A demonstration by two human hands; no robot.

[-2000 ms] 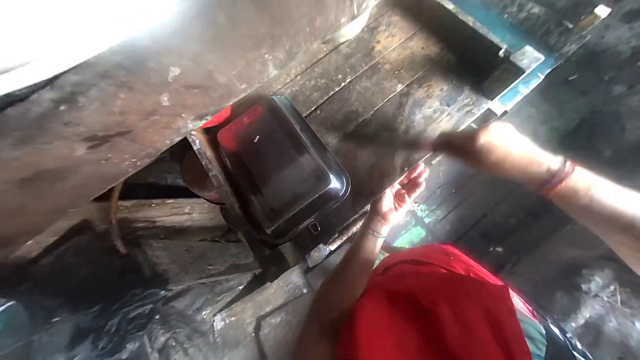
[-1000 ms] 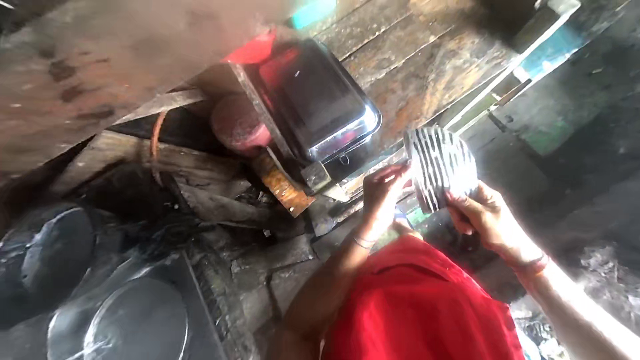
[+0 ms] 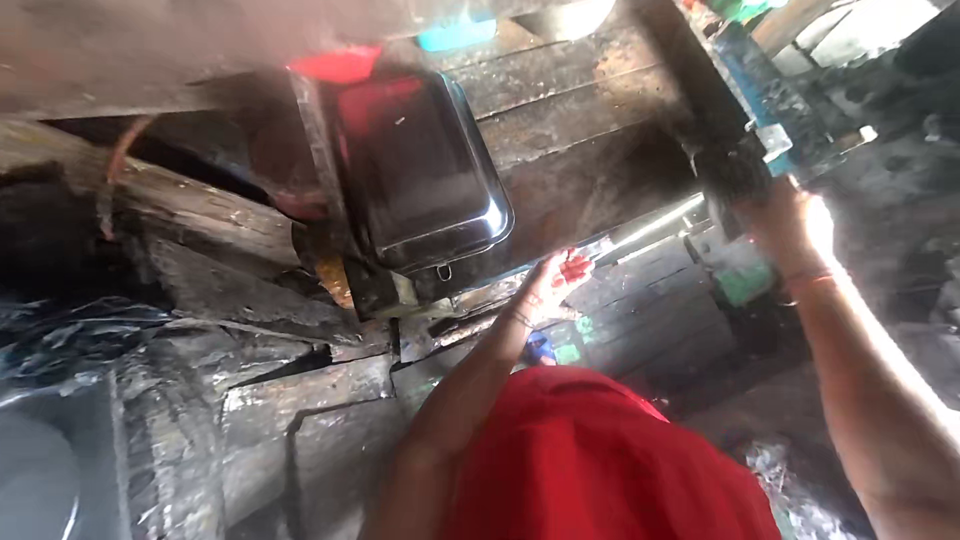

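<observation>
Palm up and fingers spread, my left hand [image 3: 559, 281] is empty beside the near edge of a wooden plank surface. My right hand [image 3: 791, 225] is farther right, closed around a dark, motion-blurred object [image 3: 727, 176] whose kind I cannot tell. That object reaches over the right end of the planks, close to a blue-edged frame. A glossy dark rectangular lidded case or pan [image 3: 420, 172] with rounded corners lies on the planks, left of my left hand and apart from it. A small metal loop [image 3: 444, 271] hangs at its near edge.
Behind the dark case are a red item [image 3: 337, 64] and a turquoise item [image 3: 457, 34]. A curved orange-brown hose or cord [image 3: 120, 169] hangs at the left, near a rough wooden beam [image 3: 217, 214]. A grey round-topped item [image 3: 37, 472] is at the lower left.
One second ago both hands were at a pale-and-dark striped object. Now my left hand is apart from it and empty, and my right hand has moved away to the right.
</observation>
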